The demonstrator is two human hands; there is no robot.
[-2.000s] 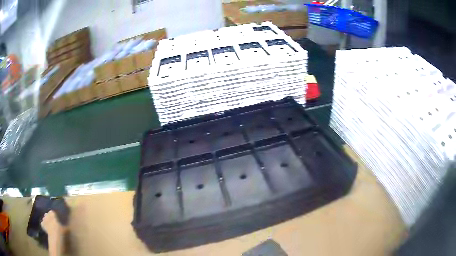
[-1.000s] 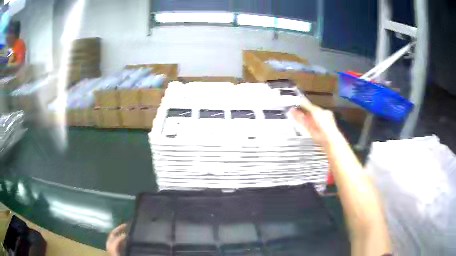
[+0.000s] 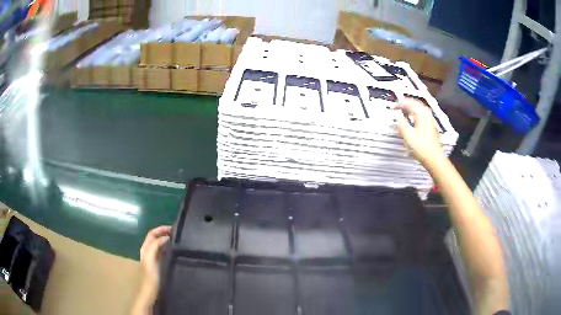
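Note:
A stack of black blister trays (image 3: 264, 261) fills the lower middle. My left hand (image 3: 154, 249) is at its left edge, fingers curled at the rim; whether it grips is hidden. Beyond stands a tall stack of white blister trays (image 3: 320, 144), with dark phone middle frames (image 3: 304, 84) in its top front pockets. One frame (image 3: 375, 66) lies askew over the back right of the top tray. My right hand (image 3: 421, 132) reaches over the front right pockets, fingertips bent close to the frames there. Whether it holds one cannot be told.
A small dark pile of frames (image 3: 27, 258) lies on the tan table (image 3: 92, 271) at lower left. Another white tray stack (image 3: 523, 227) stands at right. A blue basket (image 3: 498, 92) is at back right. Cardboard boxes (image 3: 178, 64) with bagged contents stand behind the green floor.
The view has shifted. Two seconds ago a hand was at the dark pile at left; now none is there. My hands have come to the black stack's left edge and over the white trays.

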